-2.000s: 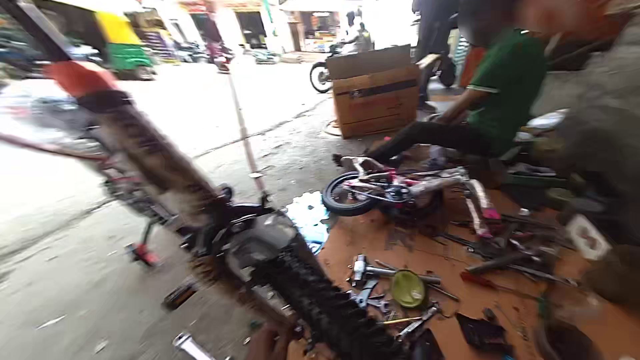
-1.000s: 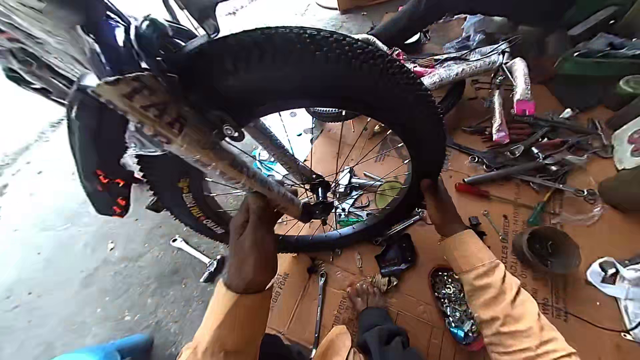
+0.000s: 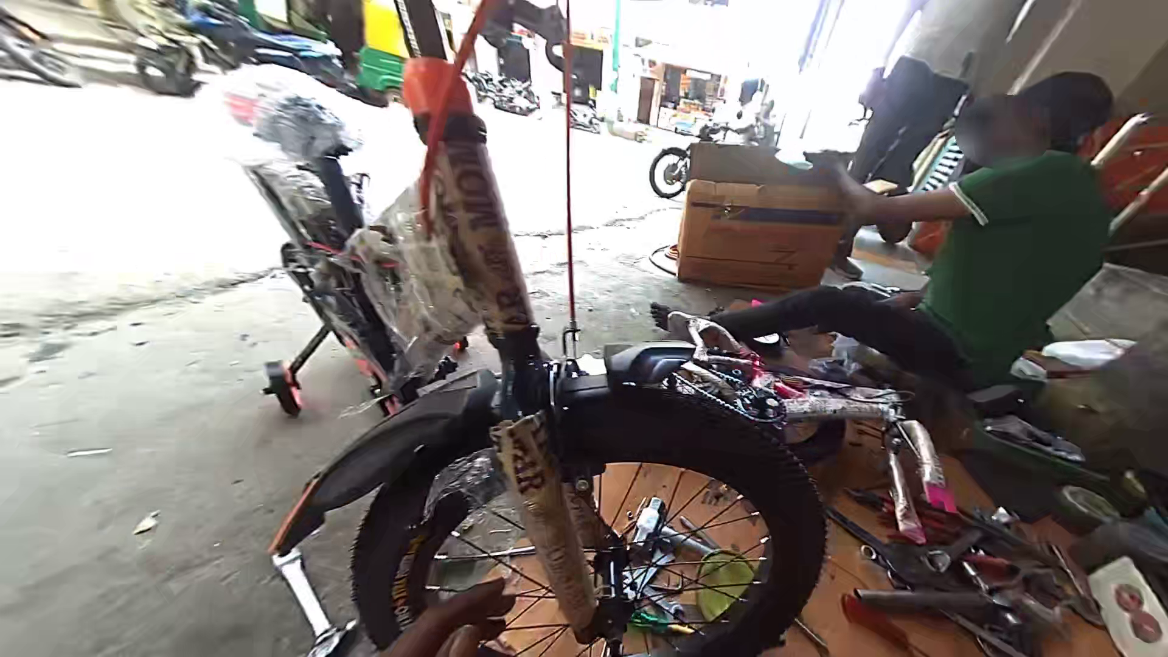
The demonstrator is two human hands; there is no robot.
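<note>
A bicycle front wheel [image 3: 803, 511] with a knobby tyre stands upright between the legs of a suspension fork [image 3: 538, 511], which is wrapped in printed paper. Above the tyre sit a black mudguard [image 3: 383, 447] and the fork crown. My left hand [image 3: 461, 620] is at the bottom edge, beside the spokes and left of the fork leg; only its fingers show, spread somewhat, and whether they touch anything is unclear. My right hand is out of view. A thin red cable [image 3: 569, 182] rises from the crown. Behind the spokes lie a green bowl [image 3: 725, 584] and tools.
Spanners and other tools [image 3: 967, 575] lie at the right on cardboard. A small bicycle frame [image 3: 821, 406] rests beyond the wheel. A person in green [image 3: 1022, 246] sits by a cardboard box [image 3: 762, 233]. Another bicycle in plastic [image 3: 319, 228] stands left; a metal crank-like part [image 3: 306, 593] is low left.
A second ago both my hands were at the wheel, one on the fork leg and one on the tyre; now only my left fingers show. The view has tilted up strongly.
</note>
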